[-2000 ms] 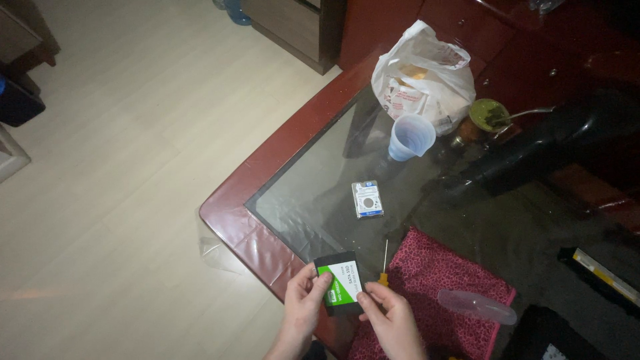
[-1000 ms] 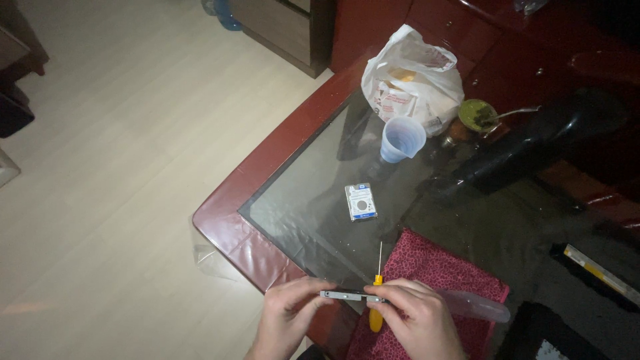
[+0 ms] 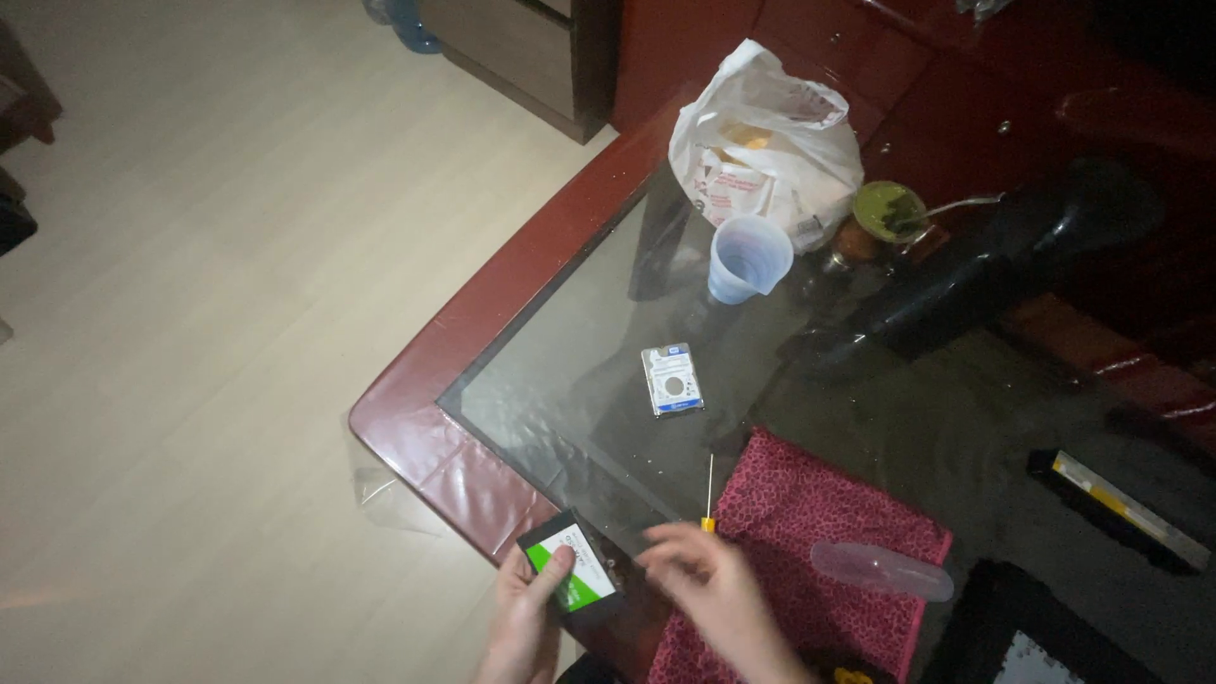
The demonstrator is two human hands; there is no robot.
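My left hand [image 3: 530,608] holds a 2.5-inch solid-state drive [image 3: 572,562] with a green and white label, its thumb pressed on the label, over the table's corner edge. My right hand [image 3: 708,584] is a short way to the right, blurred, its fingers apart and nothing seen in them. Just beyond its fingers, a screwdriver [image 3: 709,522] shows its yellow handle and thin shaft beside a pink leopard-print cloth [image 3: 817,503]. Farther up the table lies a 2.5-inch hard drive [image 3: 673,381] with a white and blue label.
A translucent plastic cup [image 3: 750,258] stands by a white plastic bag [image 3: 769,152]. Right of them are a green-topped cup with a metal straw [image 3: 888,211] and a long dark object [image 3: 969,275]. A clear plastic piece [image 3: 882,570] lies on the cloth; a yellow-and-silver strip [image 3: 1130,508] is at right.
Both hands were on the solid-state drive; my right hand has let go and moved off to the right. The drive, seen edge-on one second ago, now shows its labelled face.
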